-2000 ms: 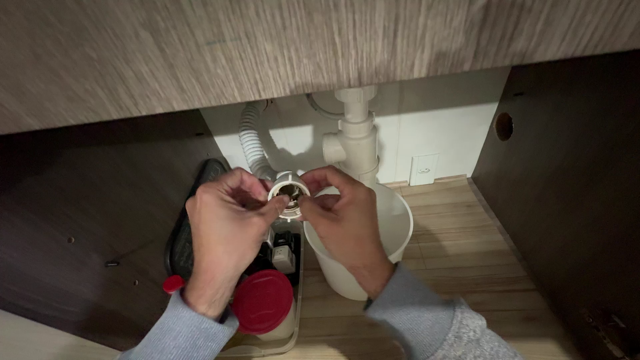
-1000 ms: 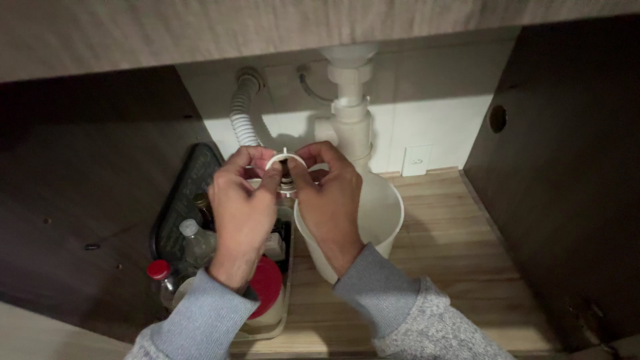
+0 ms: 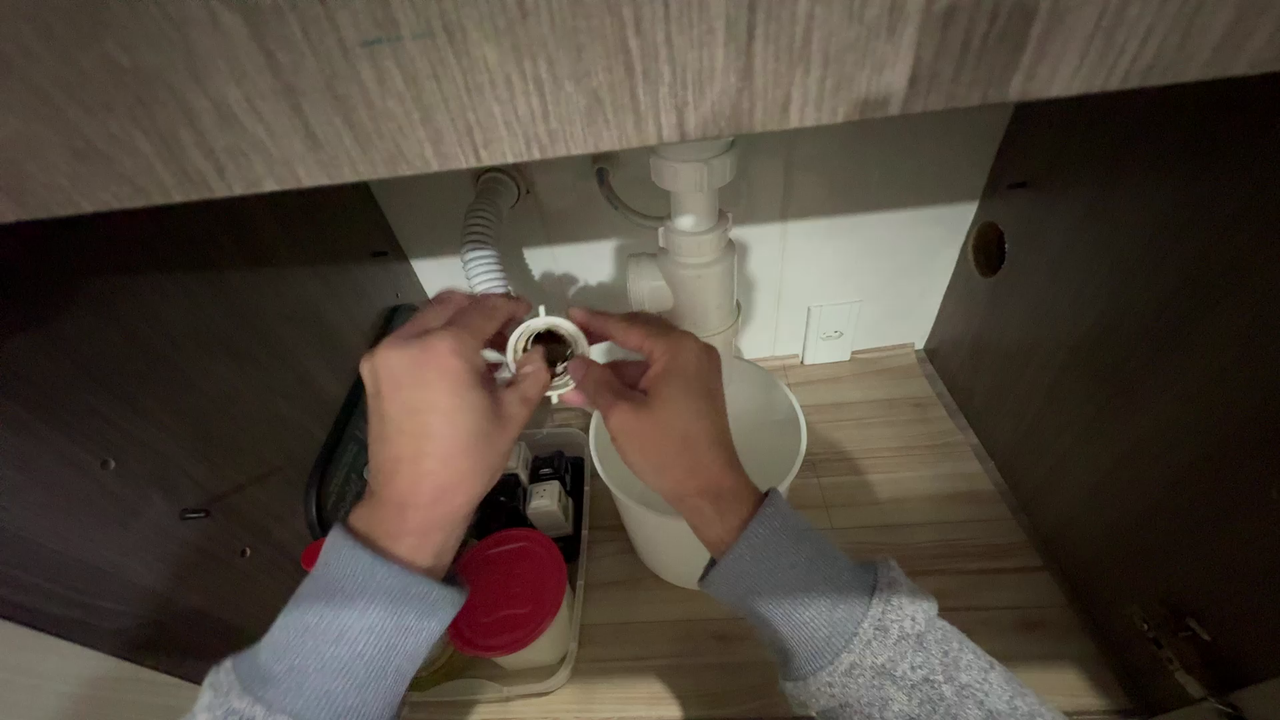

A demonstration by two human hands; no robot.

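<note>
Between my two hands is a white plastic slip nut [image 3: 520, 350], its ring facing me, with dark residue inside the opening. My left hand [image 3: 435, 410] grips its left side, the thumb at the inner edge. My right hand [image 3: 665, 400] holds the right side with thumb and fingers. Behind and to the right, a white plastic drain trap [image 3: 697, 275] hangs under the sink, with a short side opening facing left. Below it and partly behind my right hand stands a white bucket [image 3: 780, 430]. A grey corrugated hose [image 3: 483, 240] comes from the back wall above my left hand.
A clear plastic bin [image 3: 578, 600] on the wooden cabinet floor holds a red-lidded container [image 3: 512, 590] and white and black plug adapters [image 3: 548, 505]. A dark tray [image 3: 335, 470] leans by the left wall. An outlet [image 3: 831, 332] is on the back wall; the cabinet's front panel [image 3: 600, 80] crosses above.
Both hands keep hold of the white ring; its opening faces me more fully than one second ago. The view has shifted.
</note>
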